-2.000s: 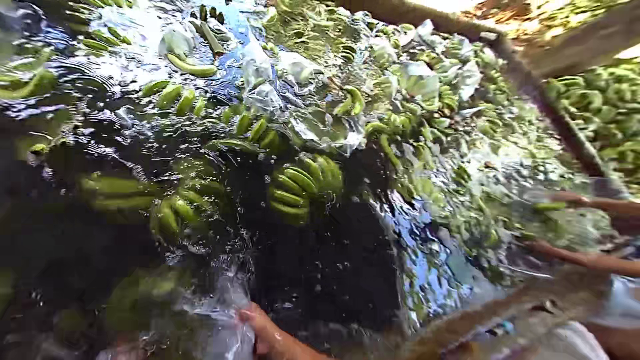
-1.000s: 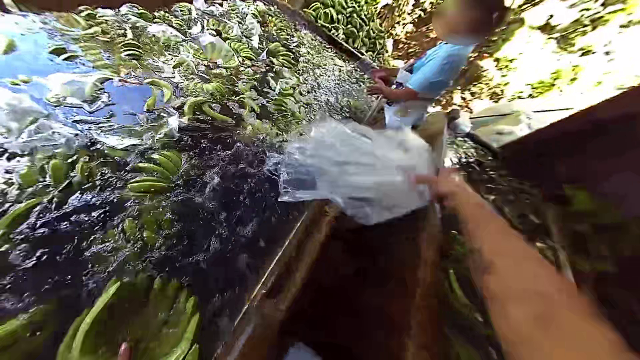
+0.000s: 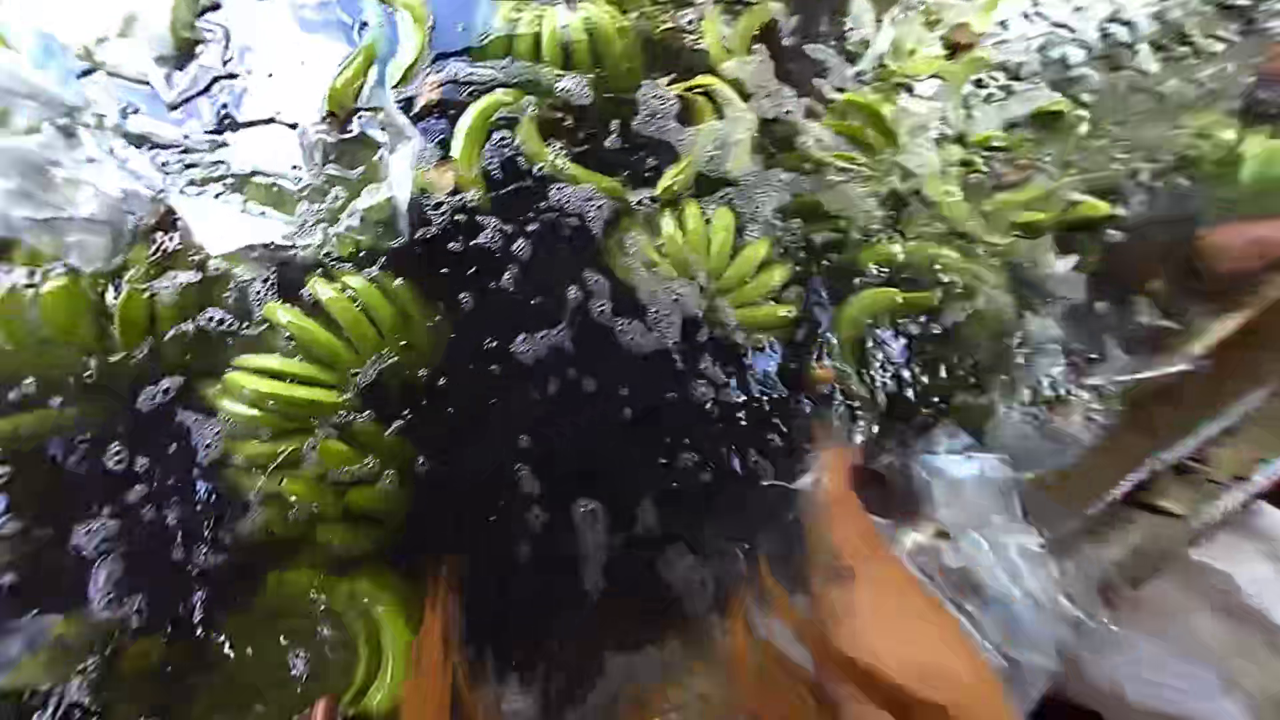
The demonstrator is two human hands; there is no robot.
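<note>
My right hand (image 3: 832, 445) is blurred, low and right of centre, with its fingers at the water among green bananas; its grip is unclear. Close by float a fanned hand of green bananas (image 3: 735, 265) and a curved banana (image 3: 872, 305). Beside my right forearm, clear plastic sheeting (image 3: 985, 530) lies on the tank's edge. Of my left hand (image 3: 325, 709) only what looks like a fingertip shows at the bottom edge, next to a submerged green banana cluster (image 3: 375, 640); the rest is hidden. Larger banana clusters (image 3: 310, 370) float on the left.
Dark, foamy water (image 3: 570, 430) fills the middle of the tank. Plastic sheeting and bananas (image 3: 960, 190) crowd the far side. The tank's rim (image 3: 1160, 430) slants across the right. Part of another person's hand (image 3: 1245, 245) shows at the right edge.
One second ago my right hand held clear plastic over the tank's rim; now it is at the water, away from the plastic. The view has swung left toward the water.
</note>
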